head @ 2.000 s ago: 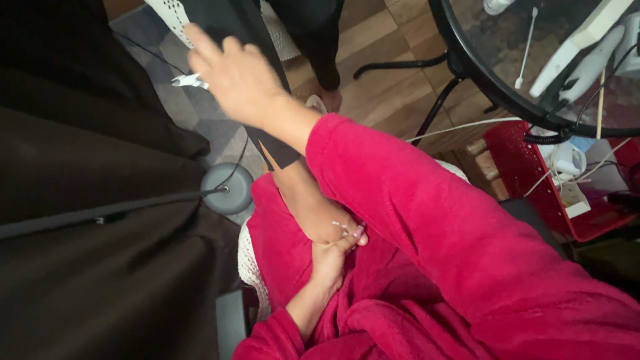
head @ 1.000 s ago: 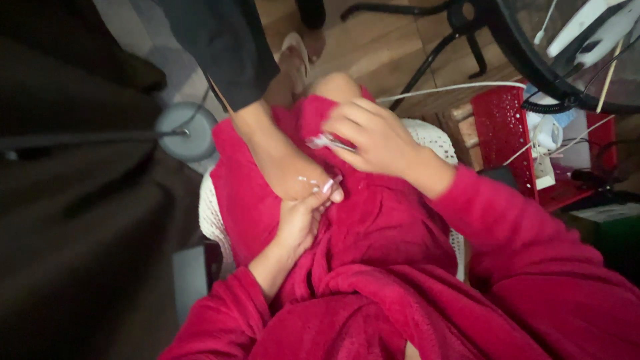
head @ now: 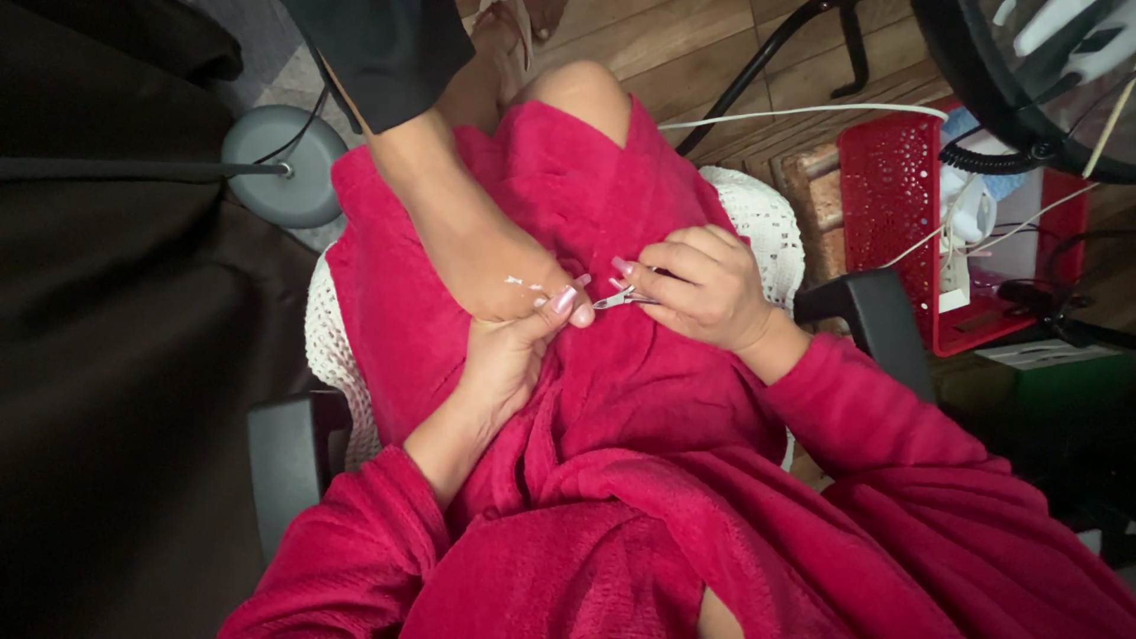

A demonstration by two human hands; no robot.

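Observation:
Another person's bare foot [head: 484,257] rests on my lap over the red robe [head: 612,390], with small white marks on its skin. My left hand [head: 510,351] is closed around the toe end of the foot, thumb on top by the big toe. In my right hand [head: 706,288] is a small metal cuticle nipper [head: 621,298], its jaws at the tip of the big toe. Whether the jaws touch the nail is too small to tell. The fingers of my right hand partly hide the nipper's handles.
Chair armrests [head: 284,470] flank me. At the right are a red plastic basket [head: 890,222] with cables and a glass-topped table's black rim [head: 972,80]. A grey round stand base [head: 284,191] stands at the left by a dark curtain [head: 115,399]. A white cable [head: 799,112] crosses the floor.
My right hand has come back from the upper left, where it was stretched out, to the toes with the nipper. My left hand has kept hold of the foot.

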